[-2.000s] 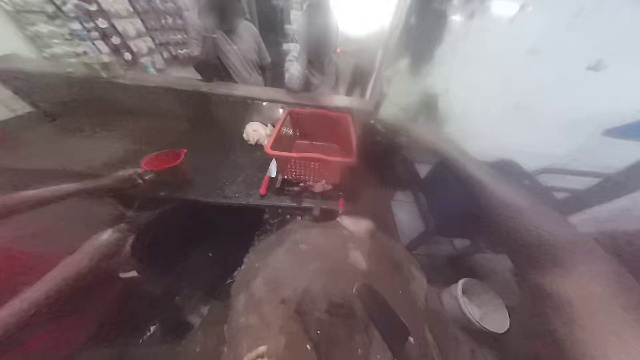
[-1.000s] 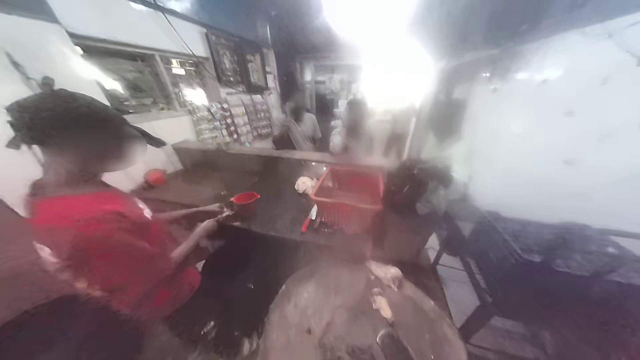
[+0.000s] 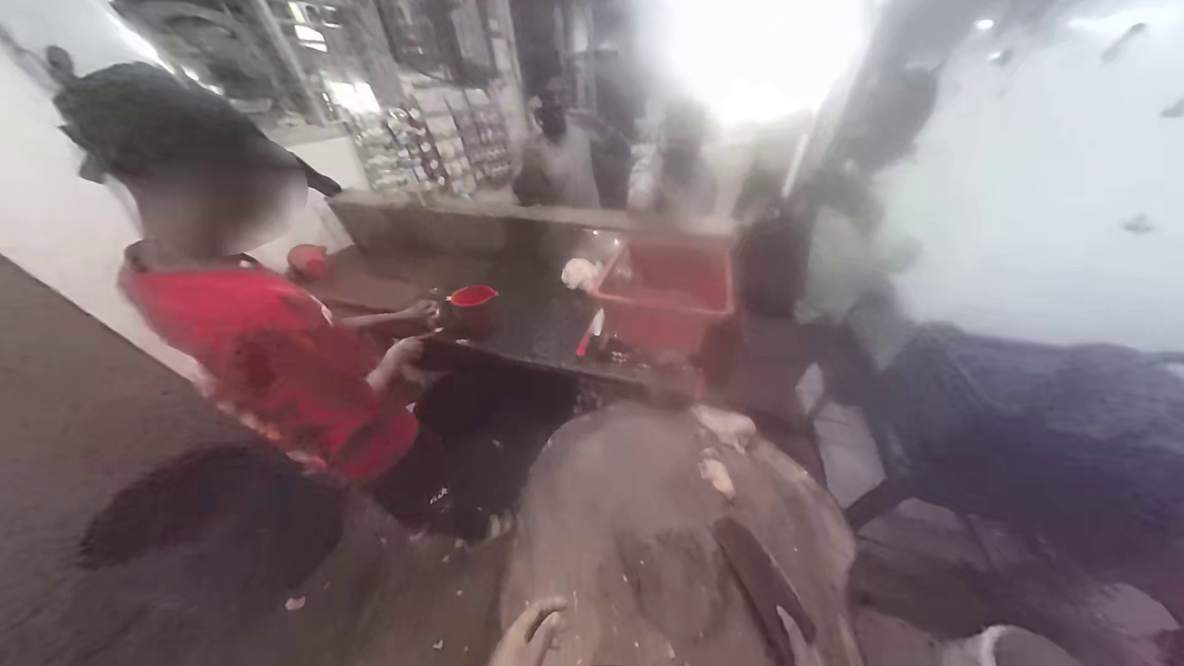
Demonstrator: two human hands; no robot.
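Observation:
My left hand [image 3: 532, 634] is at the bottom edge, over the near left part of a round wooden chopping block [image 3: 610, 481]. Its thumb and fingers are apart and nothing shows between them. My right hand is not in view. A dark, wide-bladed knife or cleaver [image 3: 763, 583] lies on the right half of the block. Beyond it are two pale pieces of meat [image 3: 717, 476], [image 3: 726, 425], the farther one near the block's rim. Behind the block, a red plastic basket [image 3: 666, 310] stands on the dark counter, with a red-handled knife [image 3: 589, 335] beside its left side.
A co-worker in a red shirt [image 3: 268, 361] stands at left, hands near a red container [image 3: 474, 298]. A pale lump [image 3: 581, 274] lies by the basket. A dark bin or tub [image 3: 490, 416] is left of the block. Dark table-like furniture [image 3: 1036, 416] stands right. Haze blurs parts.
The view has swung noticeably. Part of my left hand shows at the bottom edge now, where one second ago it was out of view. The knife still lies on the block.

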